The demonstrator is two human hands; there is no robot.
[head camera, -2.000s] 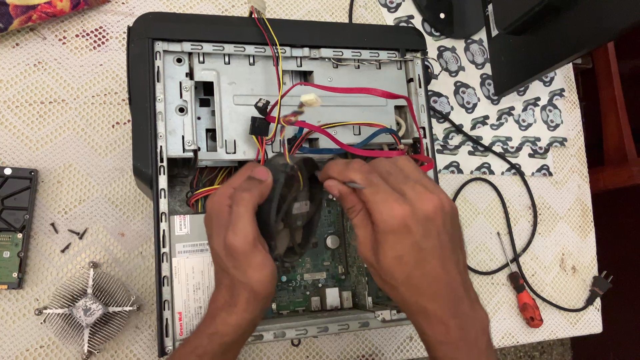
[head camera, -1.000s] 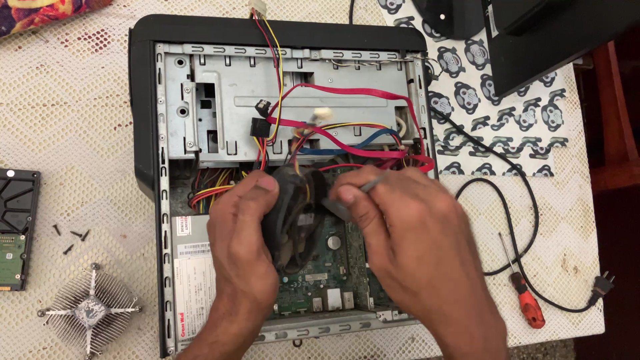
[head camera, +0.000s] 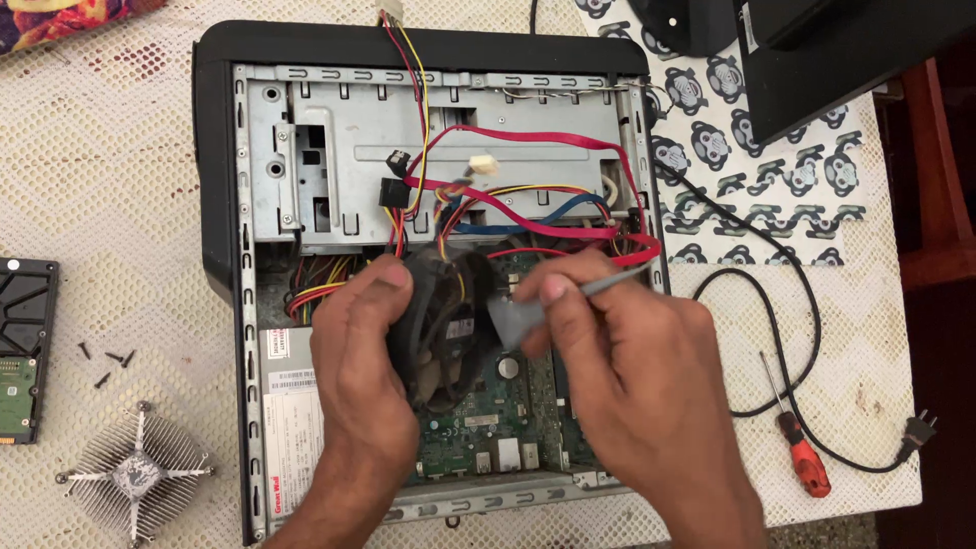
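Observation:
My left hand point(head camera: 366, 358) grips a black cooling fan point(head camera: 442, 335) by its edge, tilted above the green motherboard point(head camera: 473, 427) of an opened computer case point(head camera: 427, 46). In my right hand point(head camera: 633, 358) is a thin grey tool point(head camera: 518, 316), blurred, with a flat wide end close to the fan's right side; its exact kind I cannot tell. Wires run from the fan up to a white connector point(head camera: 483, 164). A red SATA cable point(head camera: 534, 137) loops over the metal drive bay point(head camera: 366, 114). Black power connectors point(head camera: 393, 192) rest on the bay.
Left of the case lie a hard drive point(head camera: 27, 328), several screws point(head camera: 114, 357) and a finned aluminium heatsink point(head camera: 137, 476). On the right are a red-handled screwdriver point(head camera: 801, 457), a black power cable point(head camera: 816, 320) with its plug, patterned sheets point(head camera: 762, 183) and a black monitor point(head camera: 823, 61).
The flat end of the grey tool shows more to the fan's right now. My left hand still grips the fan, in nearly the same place.

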